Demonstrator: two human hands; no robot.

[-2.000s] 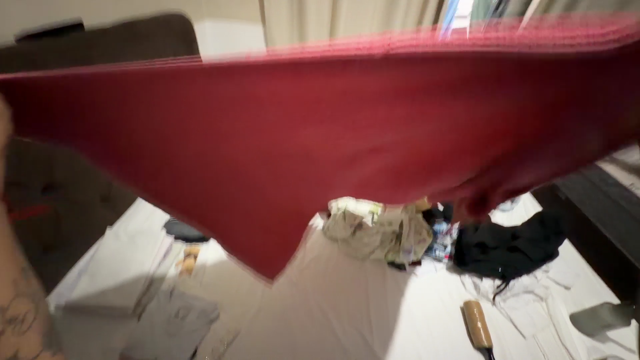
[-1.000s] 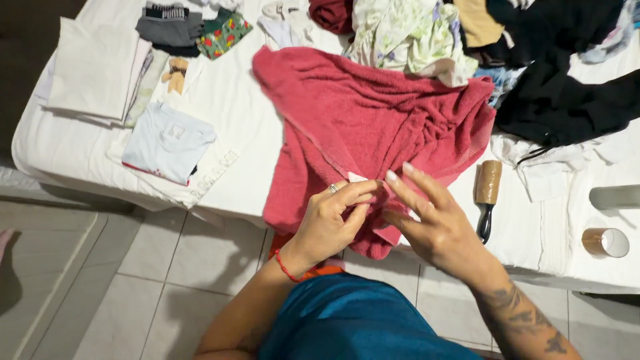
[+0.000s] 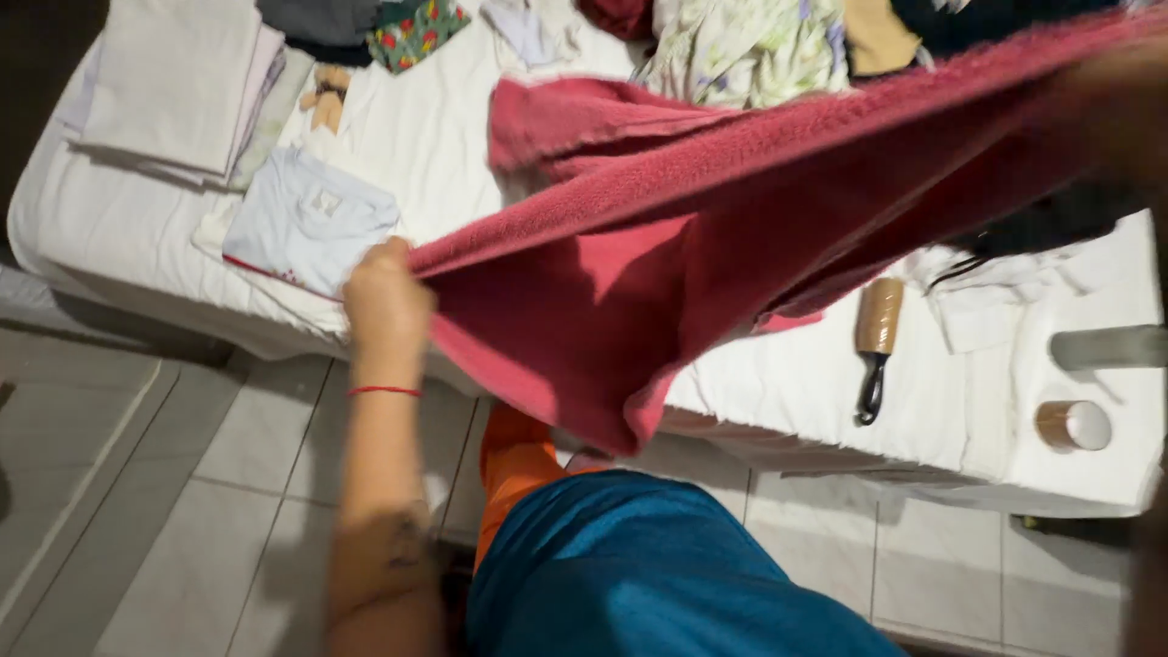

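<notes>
A red terry towel point(image 3: 639, 265) is stretched on a slant above the bed. My left hand point(image 3: 391, 301), with a red cord at the wrist, is closed on its lower left end, beside a folded light blue shirt point(image 3: 315, 219). My right hand point(image 3: 1118, 105), blurred at the right edge, grips the upper end; its fingers are hard to make out. Part of the towel rests on the white bed sheet point(image 3: 429, 155), and one corner hangs past the bed's near edge.
Folded whitish cloths point(image 3: 173, 91) lie at the upper left, near a small teddy bear figure point(image 3: 327, 96). A floral cloth point(image 3: 748, 55) and dark clothes lie at the back. A brown roller with a black handle point(image 3: 879, 319), a grey cylinder point(image 3: 1109, 348) and a round container point(image 3: 1075, 425) are at the right.
A second ago both hands were close together at the towel lying on the bed. They are now far apart, with the towel lifted and pulled taut between them.
</notes>
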